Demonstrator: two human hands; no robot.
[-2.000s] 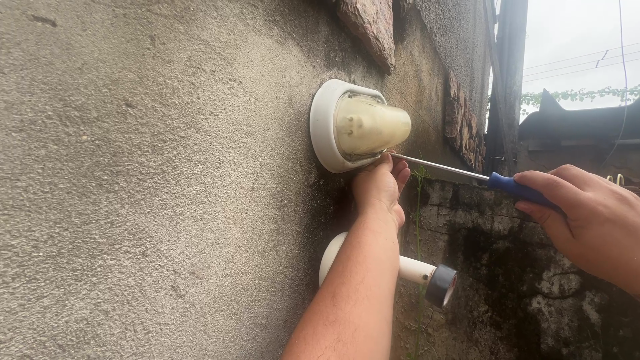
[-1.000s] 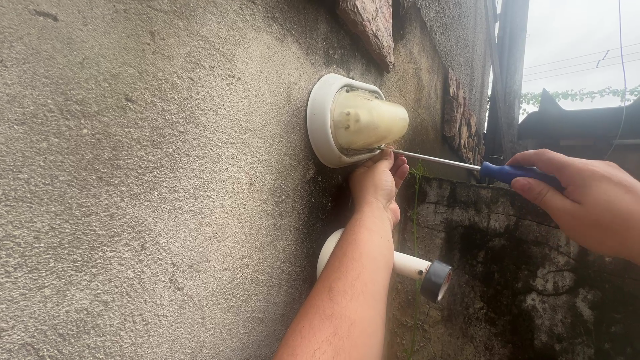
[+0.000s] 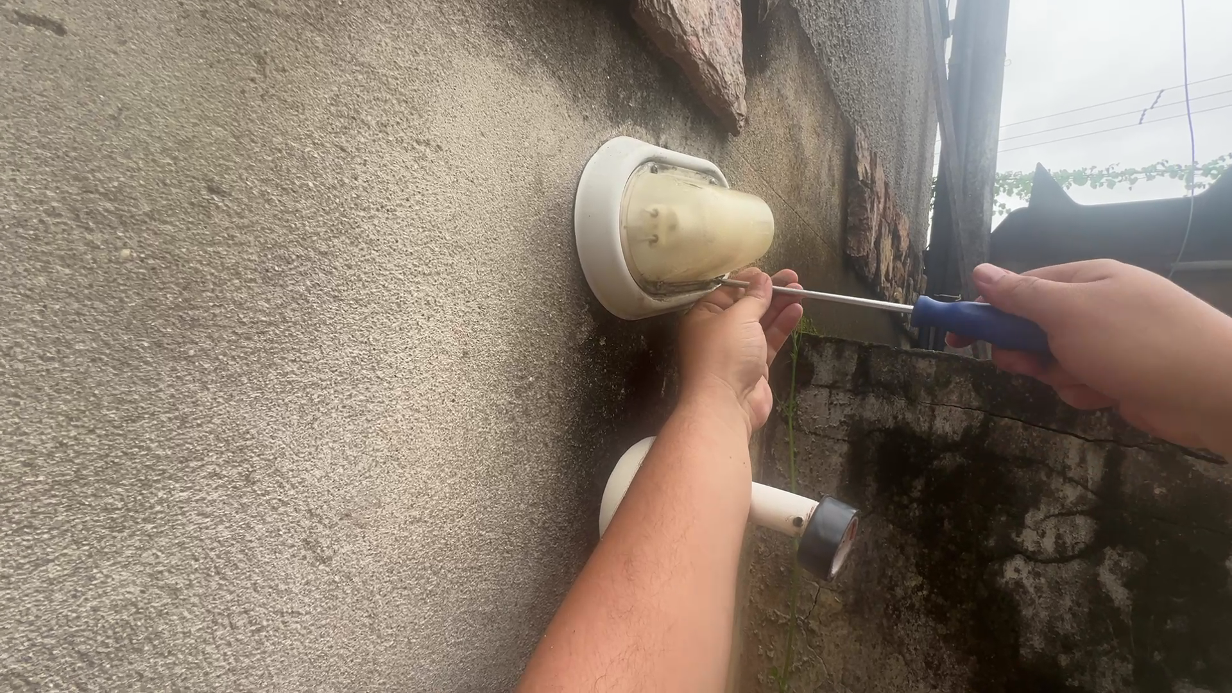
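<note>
A wall lamp with a white oval rim [image 3: 599, 231] and a yellowed clear cover [image 3: 707, 226] is fixed to the rough wall. My left hand [image 3: 736, 337] is raised under its lower edge, with thumb and fingertips around the shaft of a screwdriver near the tip. The screwdriver [image 3: 982, 322] has a blue handle, which my right hand [image 3: 1107, 337] grips from the right. Its metal shaft runs nearly level to the lamp's lower right edge; my fingers partly hide the tip, and the screw there is too small to make out.
Below the lamp, a white fixture's arm [image 3: 782, 508] sticks out from the wall with a roll of dark tape [image 3: 828, 537] on its end. Rough stone pieces [image 3: 698, 53] jut from the wall above. A stained low wall [image 3: 962, 500] stands behind, beside a thin green plant stem [image 3: 791, 414].
My right hand has shifted its hold on the blue handle, and its fingers sit differently around it. The left hand stays at the lamp's lower edge.
</note>
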